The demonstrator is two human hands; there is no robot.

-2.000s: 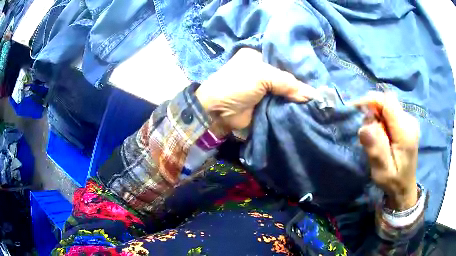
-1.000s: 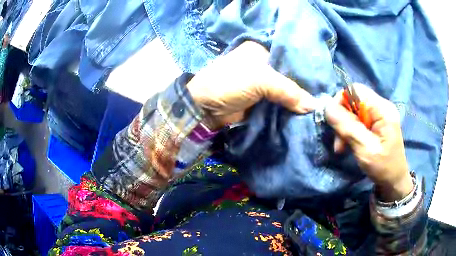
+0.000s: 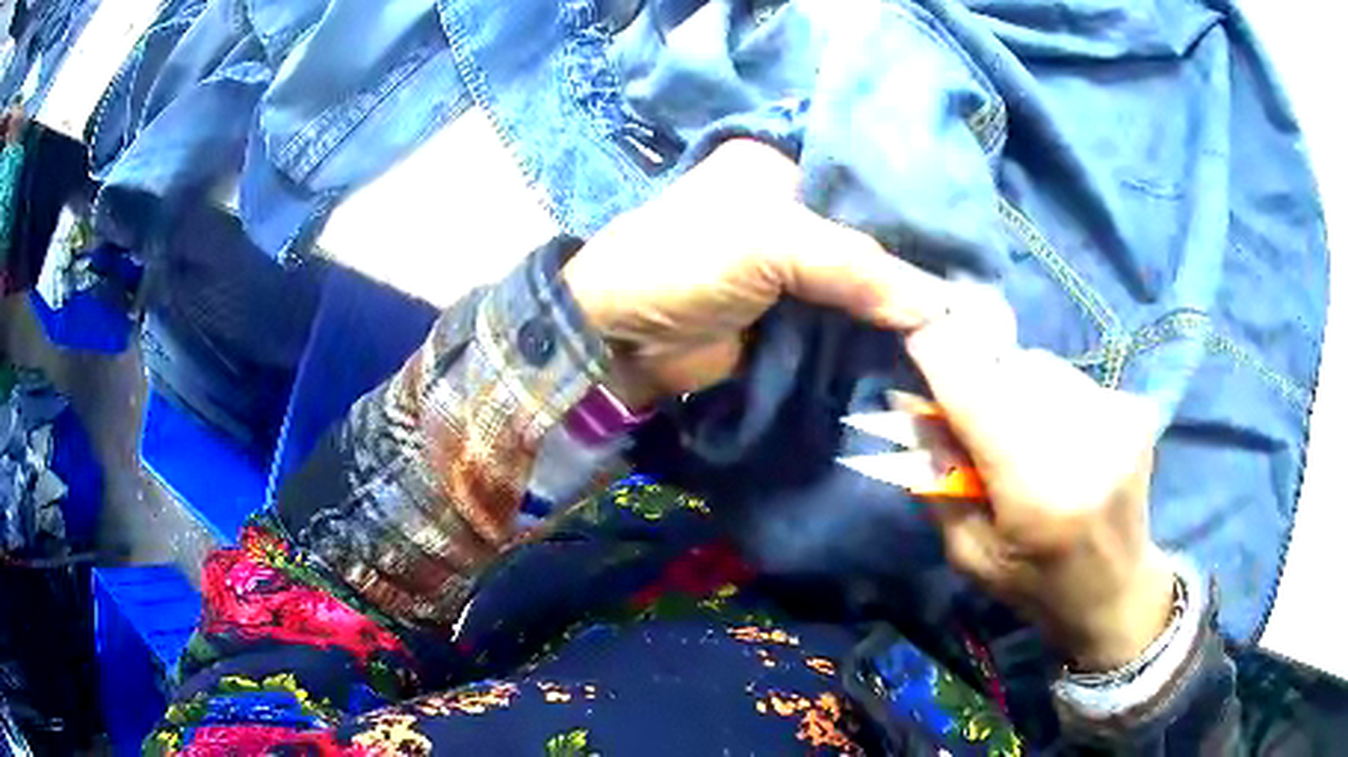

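Note:
A large blue denim garment [image 3: 1124, 178] with pale topstitching lies spread in front of me. My left hand [image 3: 739, 266] is closed on a bunched, darker part of it, near my lap. My right hand [image 3: 1035, 444] holds thread snips [image 3: 894, 451] with an orange handle. Their two silver blades point left and are apart, over the bunched denim. The fingertips of both hands meet or overlap at the fabric. The fabric below the blades is blurred, and no thread can be made out.
More denim [image 3: 355, 104] with a frayed edge lies at the upper left on the white table [image 3: 436, 200]. Blue crates [image 3: 200, 466] stand on the grey floor at left. A dark floral apron [image 3: 591, 680] covers my lap.
The right hand pinched the fabric at first, then showed the snips pointing up. It has now moved down and left, with the blades pointing left. The left hand keeps its hold.

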